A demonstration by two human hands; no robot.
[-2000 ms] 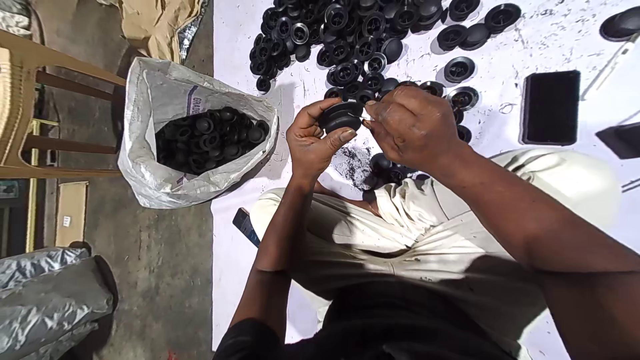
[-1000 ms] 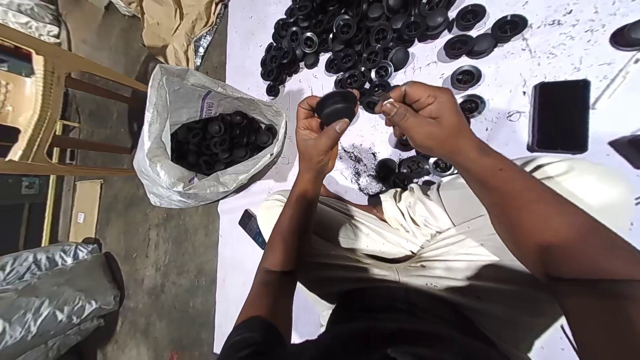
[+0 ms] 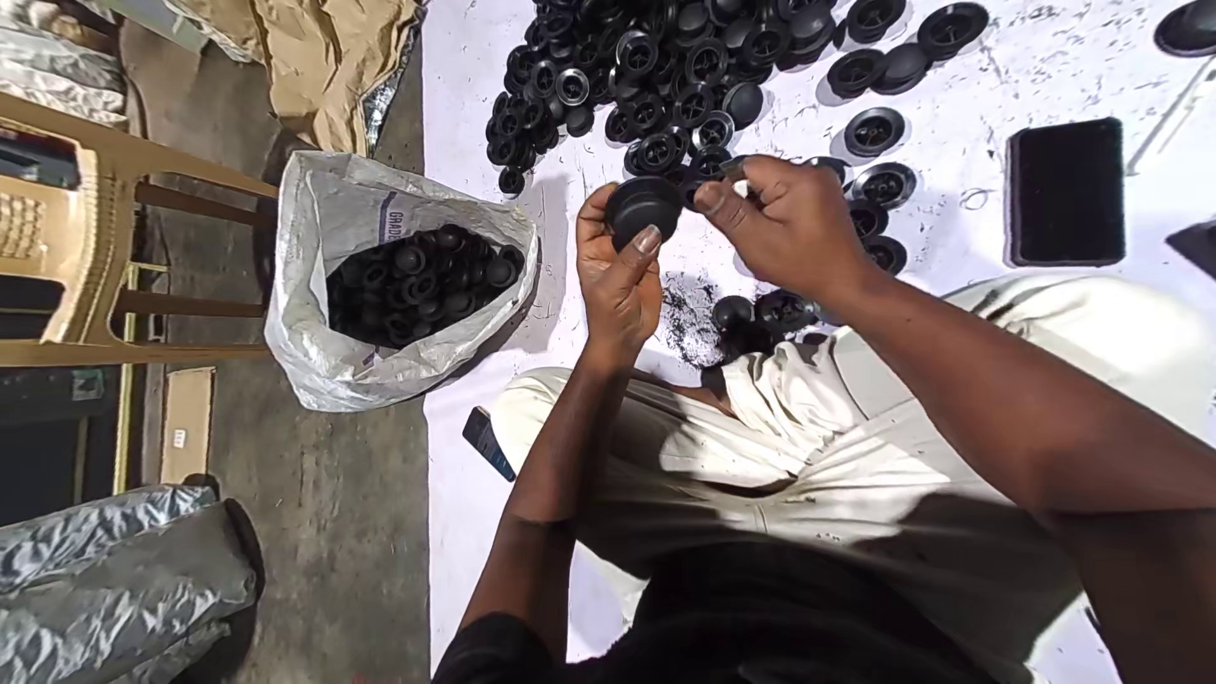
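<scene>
My left hand [image 3: 617,275] holds a round black domed part [image 3: 644,211], perhaps plastic or rubber, between thumb and fingers. Just to its right, my right hand [image 3: 779,214] has thumb and index finger bent close together; whether something small is between them cannot be told. Beyond both hands lies a heap of similar round black parts [image 3: 665,66], several showing spoked undersides. A few more black parts [image 3: 784,309] lie by my legs, near dark crumbs [image 3: 689,318] on the white sheet [image 3: 484,323].
At left, an open white woven sack [image 3: 332,370] holds many black parts [image 3: 418,285]. Beyond it are a tan plastic chair [image 3: 104,237] and a silvery covered bundle [image 3: 123,570]. A black flat device [image 3: 1066,195] lies at right, and brown paper [image 3: 313,66] at top left.
My right hand has drawn a little back to the right from the black part since two seconds ago. My left hand still holds that part, now tilted differently.
</scene>
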